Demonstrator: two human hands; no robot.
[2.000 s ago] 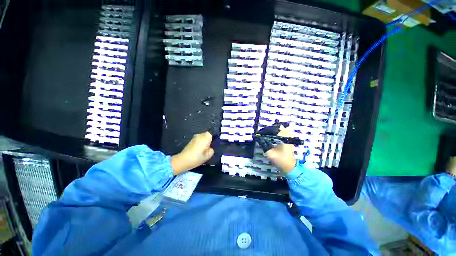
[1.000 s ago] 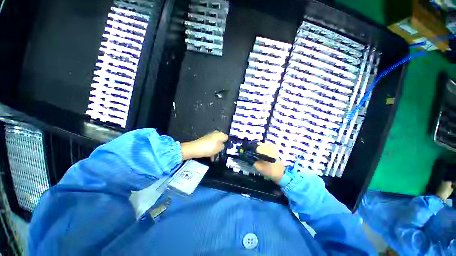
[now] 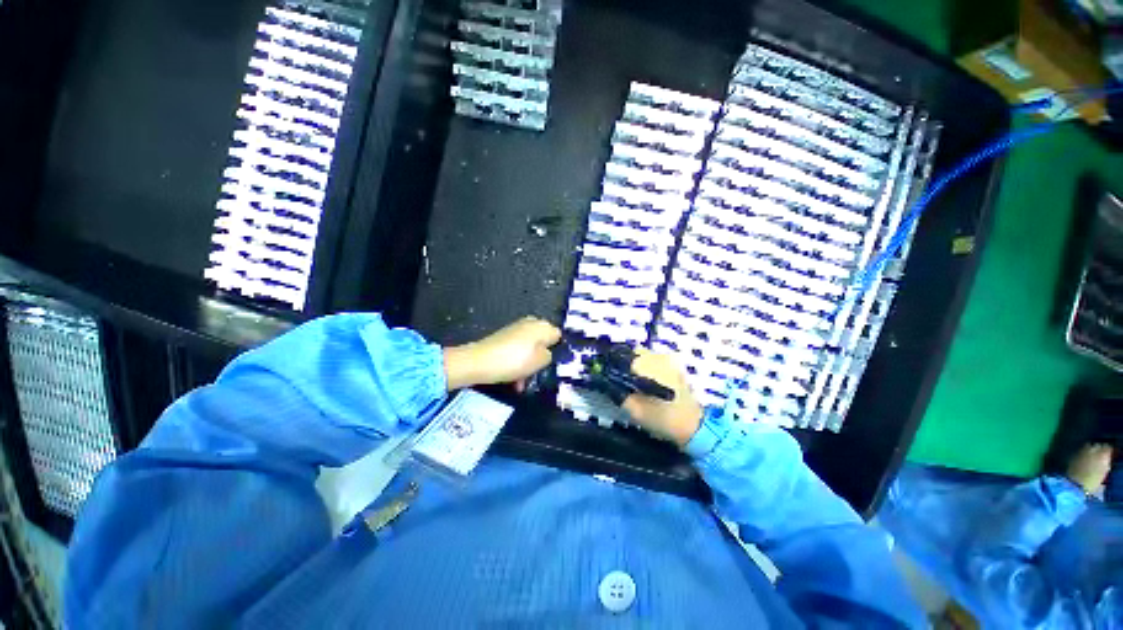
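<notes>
My right hand (image 3: 663, 396) is closed around a black plier-like tool (image 3: 616, 372) over the lower part of the right black tray (image 3: 942, 357). The tool's head points left toward my left hand (image 3: 511, 354), whose fingers are closed at a small dark and white part (image 3: 569, 362). The hands are close together, and the tool's jaws meet the part; the exact contact is too small to tell. Silver-white parts (image 3: 776, 234) lie in tight rows in the tray, under and beyond my right hand.
A left black tray (image 3: 222, 322) holds a column of pale parts (image 3: 277, 160). More parts (image 3: 56, 406) lie in a lower tray. A blue hose (image 3: 936, 197) crosses the right tray's edge. Cartons (image 3: 1028, 62) stand at upper right. Another person's hand (image 3: 1089, 468) shows at right.
Since two seconds ago, the hands have come together and the tool now meets the part at my left fingers. The view has rotated slightly. Over the last second, little has moved.
</notes>
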